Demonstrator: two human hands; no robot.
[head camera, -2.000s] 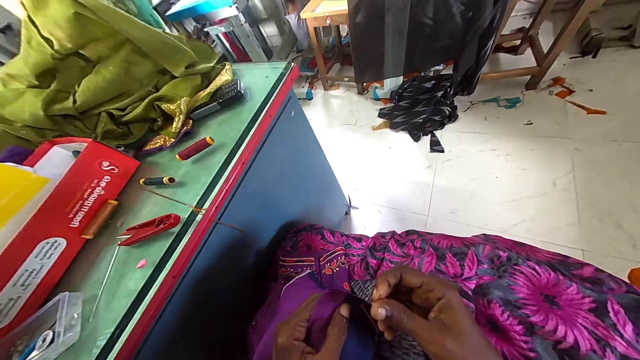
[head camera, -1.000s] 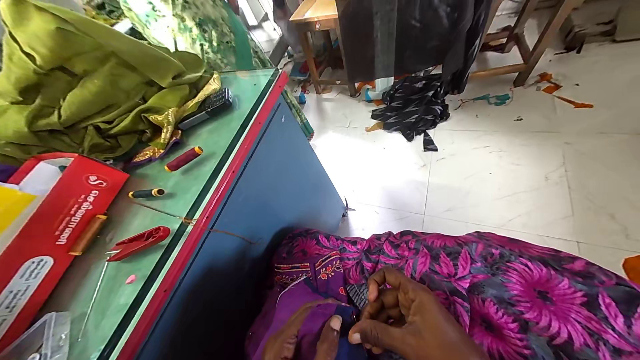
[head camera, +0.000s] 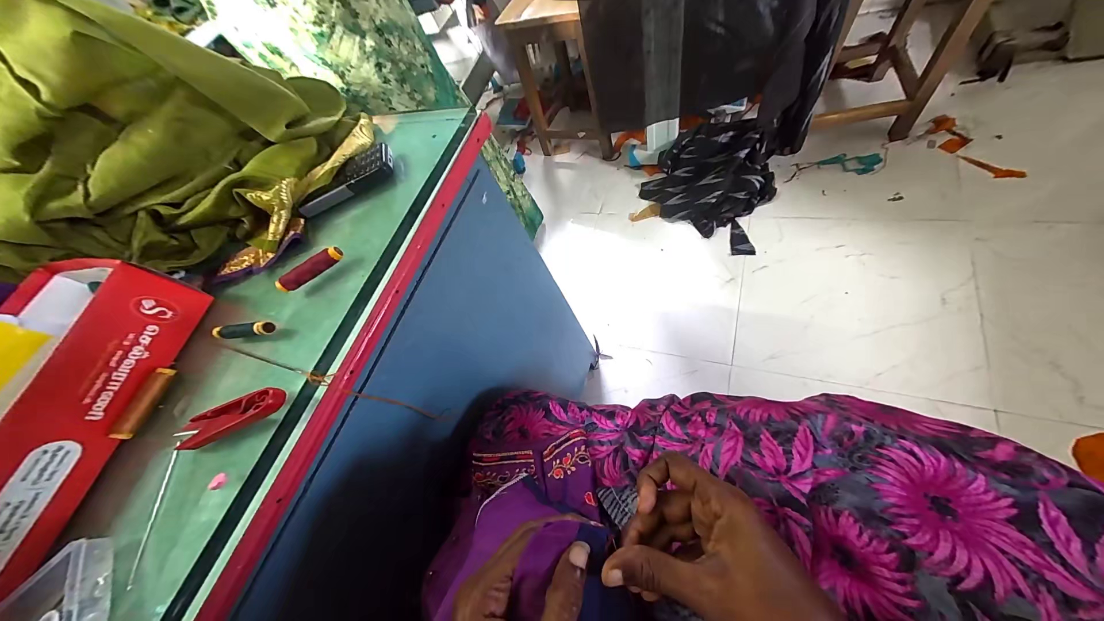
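Observation:
Purple cloth (head camera: 539, 552) with an embroidered border and a dark blue edge lies on the lap, over a skirt (head camera: 940, 509) of grey and pink floral fabric. At its blue edge my left hand (head camera: 535, 573) pinches the cloth, thumb on top. Close on the right is my right hand (head camera: 699, 543), its thumb and fingers curled together at the same edge. Whether a needle or thread sits between those fingertips is too small to tell.
The glass-topped table (head camera: 423, 147) at left bears green cloth (head camera: 164, 138), a remote control (head camera: 349, 179), thread spools (head camera: 309, 269), a red-handled tool (head camera: 233, 418), a red box (head camera: 95, 379) and a clear plastic box (head camera: 78, 578). Black patterned cloth (head camera: 711, 177) and scraps lie on the tiled floor, near a wooden stool (head camera: 539, 17).
Two seconds ago the right fingertips were raised above the cloth; now they are lower, by the blue edge. The left hand still holds the cloth.

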